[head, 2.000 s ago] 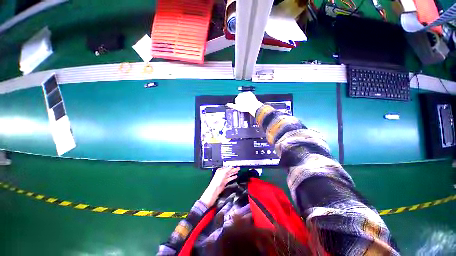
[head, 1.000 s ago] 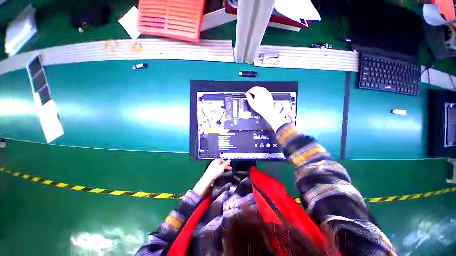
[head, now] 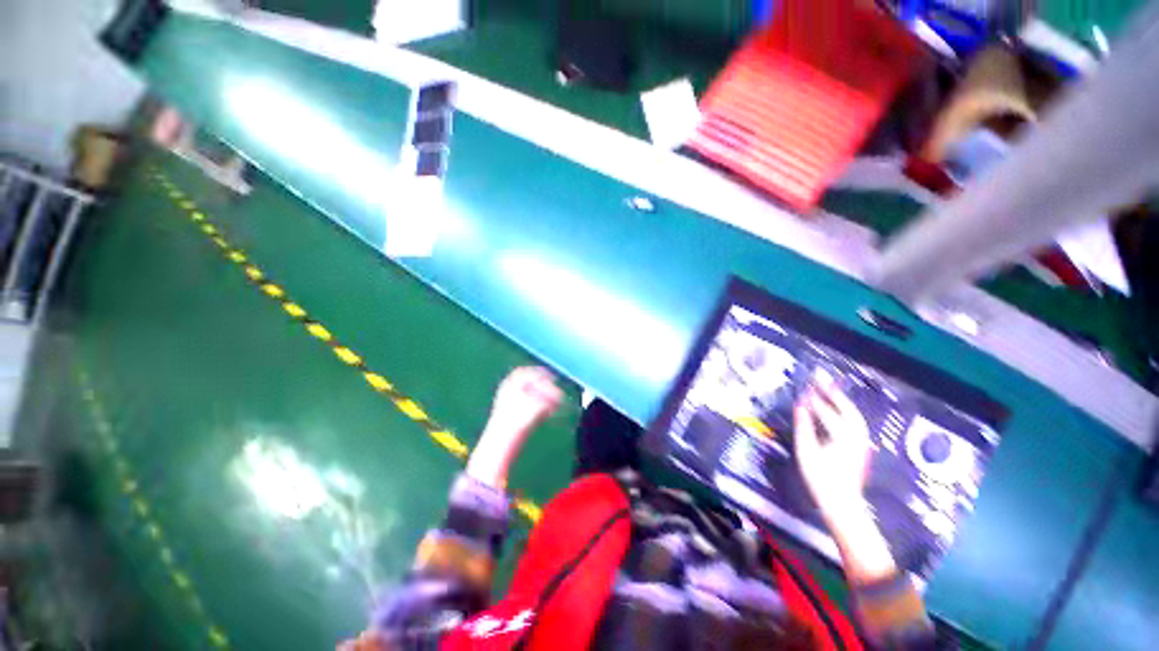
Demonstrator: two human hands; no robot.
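Note:
The laptop (head: 763, 477) lies with its internals exposed on a black mat (head: 979, 404) at the lower right. Two round fans show on it. My right hand (head: 833, 443) is over the middle of the laptop, between the fans; blur hides whether its fingers hold anything. My left hand (head: 528, 392) is off the bench's front edge, left of the laptop, with fingers curled; I cannot tell if it holds anything. A sticker sheet (head: 414, 219) with black rectangles at its far end lies farther left on the bench.
A pale rail (head: 559, 125) runs along the bench's far side. A thick pale post (head: 1017, 159) stands beyond the laptop. A red slotted tray (head: 775, 121) is behind the rail. Small dark sticks (head: 883, 323) lie beyond the mat and farther left.
The view has swung left and tilted, so the laptop now appears at lower right. My left hand has left the laptop's front edge and moved left. My right hand remains over the laptop.

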